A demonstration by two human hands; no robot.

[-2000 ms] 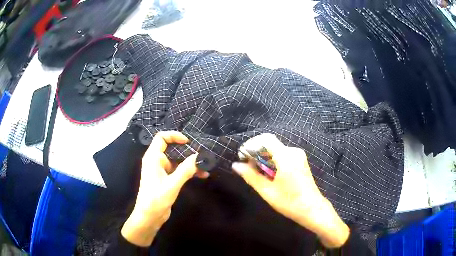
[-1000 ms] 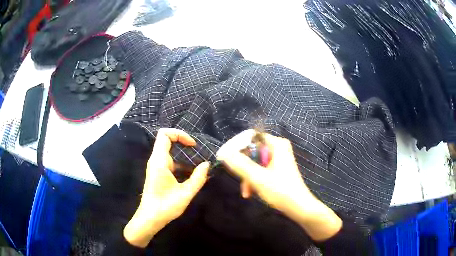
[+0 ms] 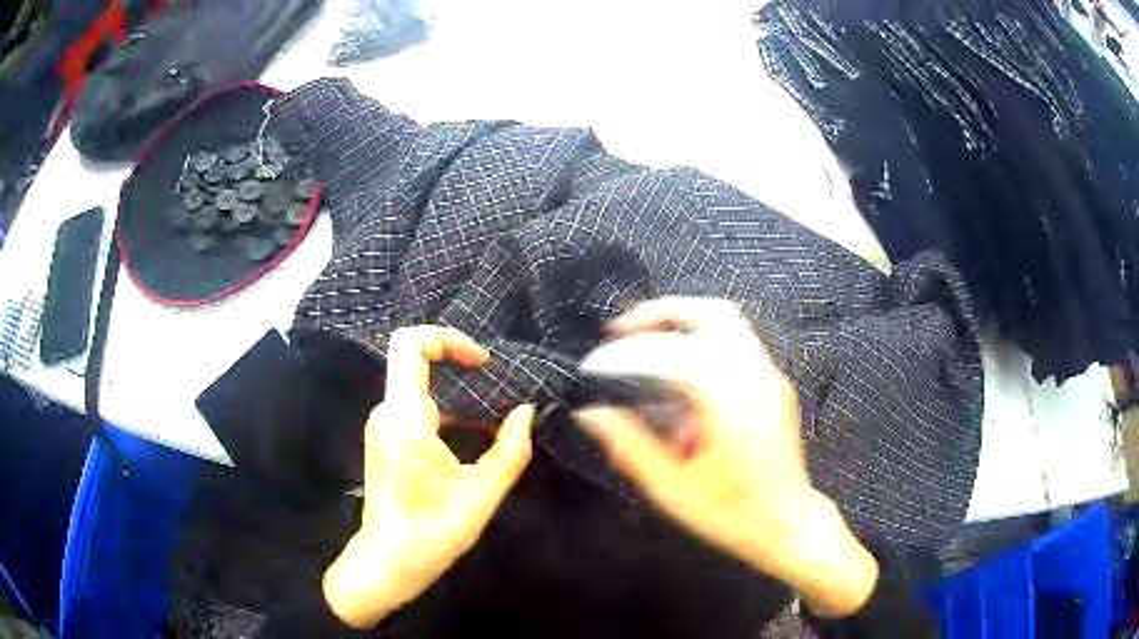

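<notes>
The dark garment with a thin white grid (image 3: pixel 749 275) lies across the table and over my lap, its black side toward me. My left hand (image 3: pixel 443 462) pinches a fold of its edge between thumb and fingers. My right hand (image 3: pixel 700 424) is just right of it, blurred, with fingers curled around the snips, of which only a blurred pinkish patch shows in the palm. No needle or thread can be made out. The button at the edge is not clearly visible now.
A round black tray with a red rim (image 3: pixel 191 301) holds a pile of dark buttons (image 3: pixel 237 200) at the left. Beside it lie a phone (image 3: pixel 73 285) and a black bag (image 3: pixel 187 75). Dark garments with pale streaks (image 3: pixel 962 162) lie at the right. Blue crates (image 3: pixel 106 524) stand below.
My right hand moved in to the left hand's fingertips, then back slightly right. The dark button seen at my left fingertips earlier is no longer clearly visible. The view shifted slightly.
</notes>
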